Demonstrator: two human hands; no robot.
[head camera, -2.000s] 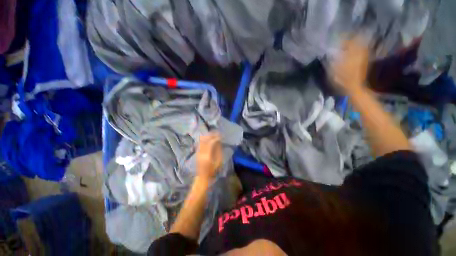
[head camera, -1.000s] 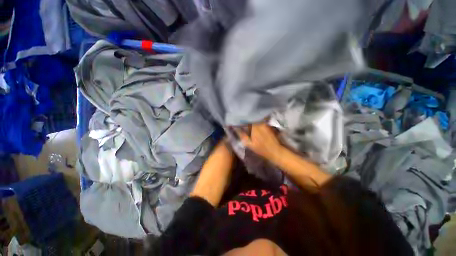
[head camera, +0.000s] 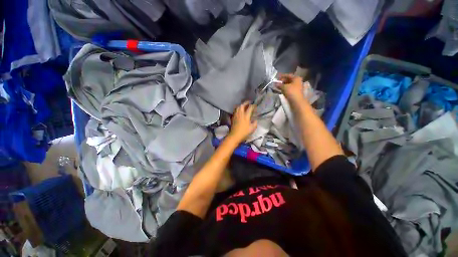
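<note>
A bundle of grey cut pieces (head camera: 236, 65) lies in the middle blue crate (head camera: 346, 90), cinched by a thin white tie (head camera: 271, 80). My right hand (head camera: 291, 86) holds the white tie between thumb and fingers. My left hand (head camera: 243, 120) lies at the bundle's near edge with bent fingers; whether it grips cloth cannot be told. Smaller light grey pieces (head camera: 271, 118) lie in the crate between and below the hands.
A blue crate with a red mark (head camera: 150, 46), heaped with grey pieces (head camera: 145, 115), stands at left. A grey-green crate (head camera: 396, 64) with light blue pieces (head camera: 384, 88) and grey cloth is at right. Royal blue pieces (head camera: 22, 115) lie far left, more grey bundles along the top.
The grey cloth held up near my chest is now down in the middle crate. My hands have moved apart and forward, the right one now at the white tie.
</note>
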